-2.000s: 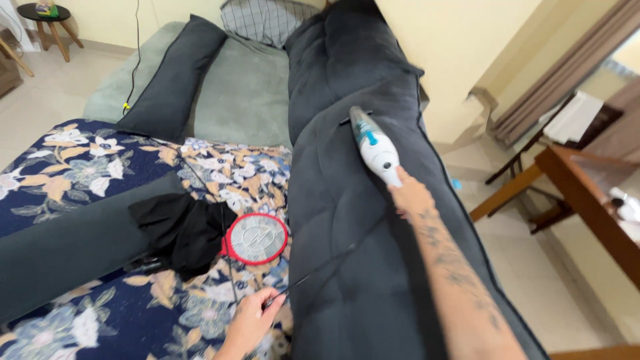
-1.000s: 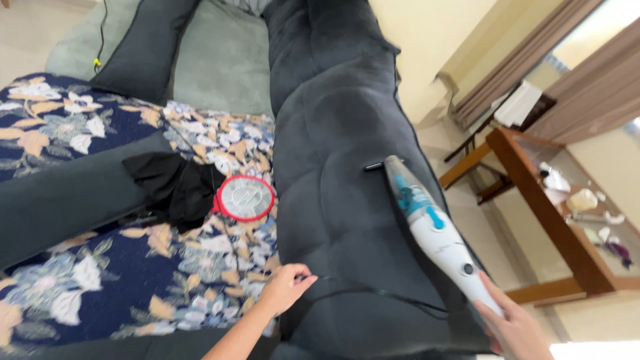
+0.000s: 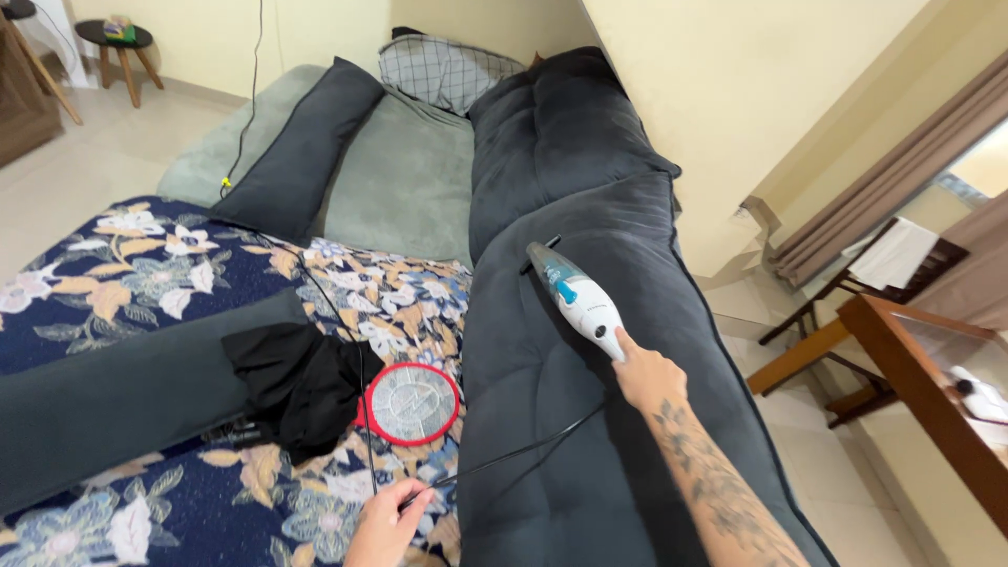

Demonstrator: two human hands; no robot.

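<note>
My right hand (image 3: 650,374) grips the handle of a white and teal handheld vacuum cleaner (image 3: 579,299). Its wide black nozzle lies against the dark grey tufted sofa cushion (image 3: 535,417). In my left hand (image 3: 392,516), at the lower middle, a black power cord (image 3: 524,449) is pinched between thumb and fingers. One stretch of cord crosses the cushion towards the vacuum; another runs up over the floral cover (image 3: 165,268). A red electric fly swatter (image 3: 413,403) lies above my left hand, beside a crumpled black cloth (image 3: 303,386).
Long grey bolsters (image 3: 142,394) lie at left and on the grey-green mattress (image 3: 409,173). A checked pillow (image 3: 445,71) rests against the back wall. At right stand a wooden table with a glass top (image 3: 890,346) and a chair holding a white cloth (image 3: 894,252).
The vacuum, in my right hand, has moved up the cushion, away from me, since one second ago. My left hand still holds the cord. The view has shifted noticeably.
</note>
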